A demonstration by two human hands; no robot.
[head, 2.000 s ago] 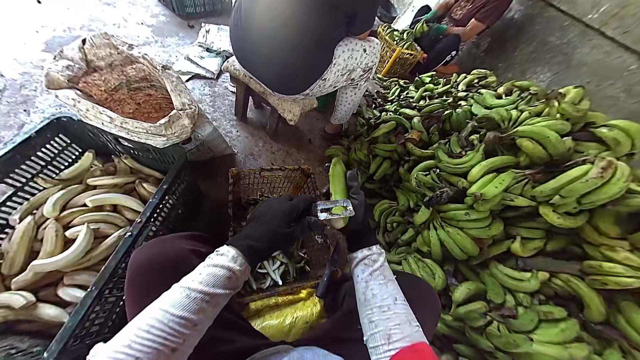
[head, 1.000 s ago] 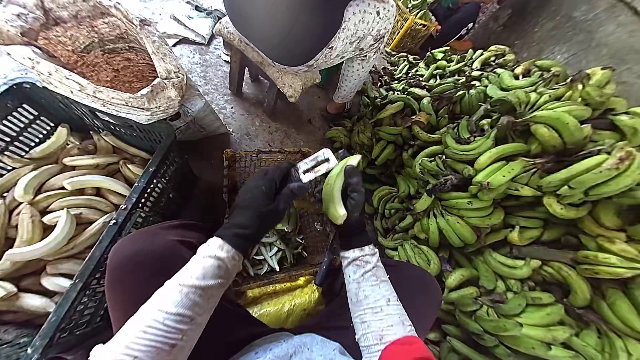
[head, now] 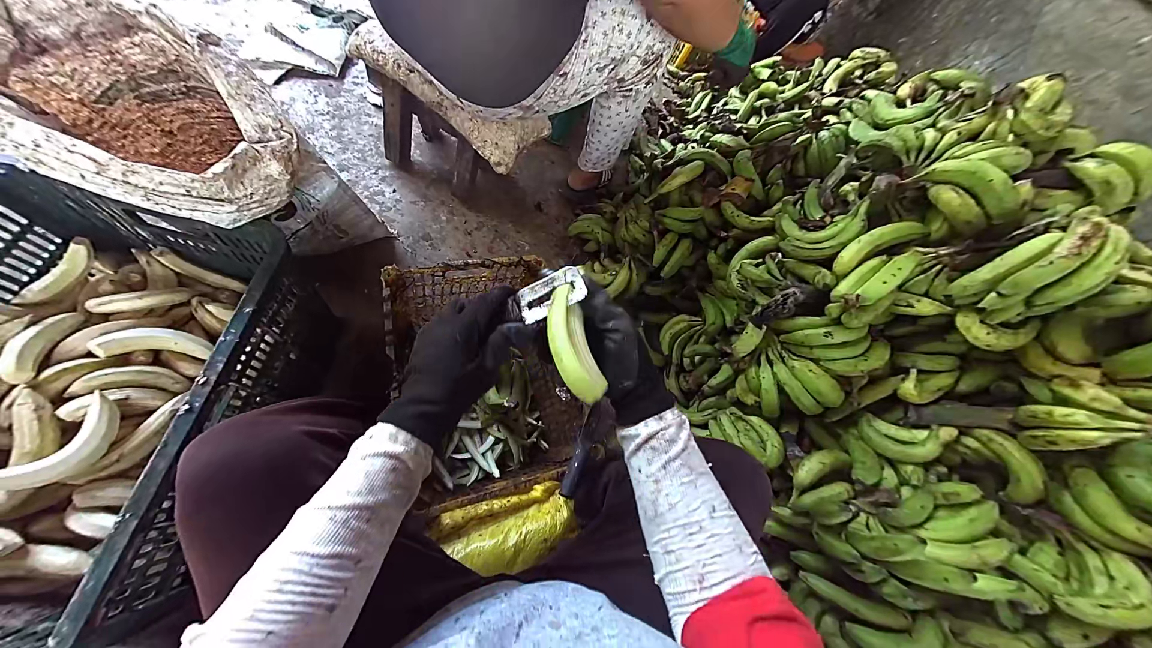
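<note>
In a black glove, my left hand (head: 463,351) grips a flat metal peeler (head: 545,293) with a slot in it. My right hand (head: 621,351), gloved alike, holds a partly peeled green plantain (head: 572,346), whose upper end lies against the peeler. Below both hands, green peel strips (head: 486,436) lie in a dirty mesh basket (head: 463,270) between my knees. A dark-handled tool (head: 580,459), perhaps a knife, rests at the basket's right side; its upper part is hard to make out.
At left, a dark plastic crate (head: 261,306) holds peeled plantains (head: 144,342); behind it is an open sack (head: 261,171) of brown matter. Green plantain bunches (head: 846,333) are heaped at right. A person (head: 612,72) sits on a wooden stool (head: 396,121) ahead. A yellow bag (head: 508,531) lies near my lap.
The plantain shows more pale flesh than two seconds ago. Its tilt has changed, and the peeler has shifted against its upper end. The view has moved somewhat.
</note>
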